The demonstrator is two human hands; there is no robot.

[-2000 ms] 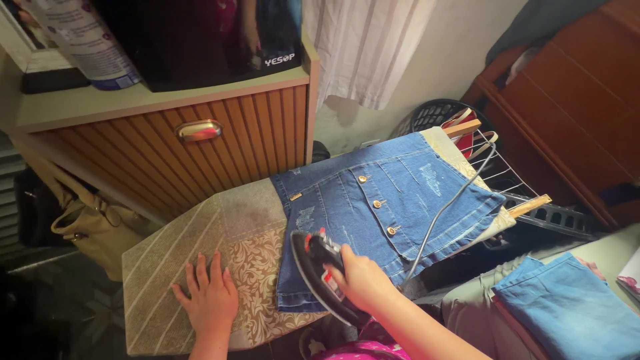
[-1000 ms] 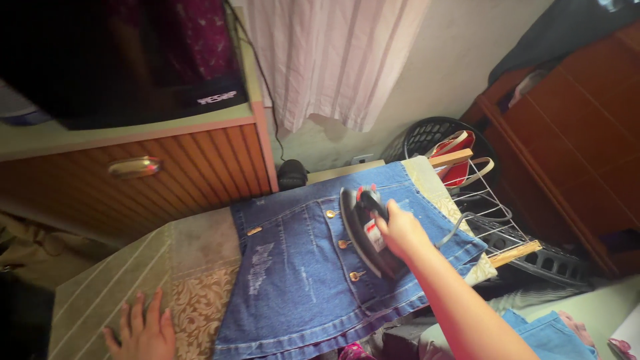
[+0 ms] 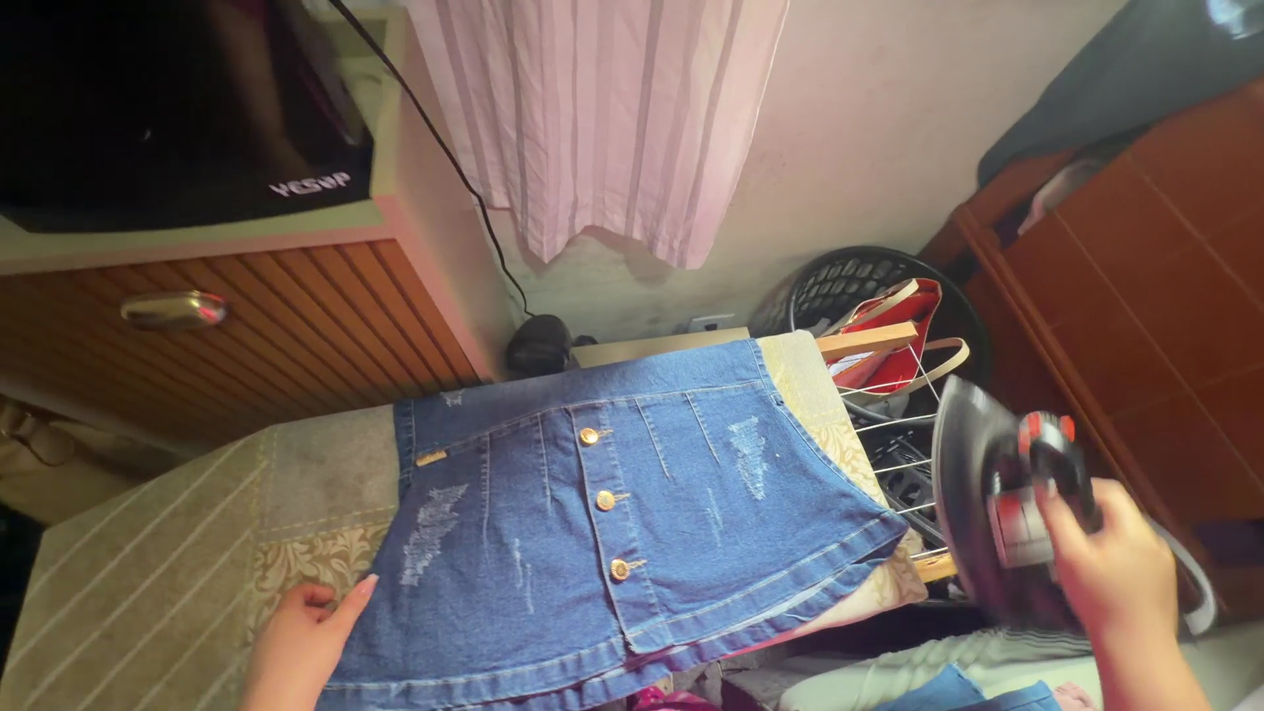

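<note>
A blue denim skirt (image 3: 533,533) with gold buttons down its front lies spread over a patterned ironing board (image 3: 148,553). My right hand (image 3: 1116,553) grips the handle of a black clothes iron (image 3: 978,513), held up off the cloth beyond the skirt's right edge, its soleplate turned toward the left. At the skirt's lower left edge is my left hand (image 3: 306,632), thumb and forefinger near the denim; whether it pinches the fabric cannot be told.
A slatted wooden cabinet (image 3: 296,326) borders the board's far left side. Behind the board's right end are a wire rest (image 3: 894,425) and a black basket (image 3: 839,276) with a red bag (image 3: 899,311). Folded clothes (image 3: 948,686) lie at lower right.
The iron was on the skirt near the buttons; my right hand has lifted it away to the right. My left hand has moved from the bare board to the skirt's edge.
</note>
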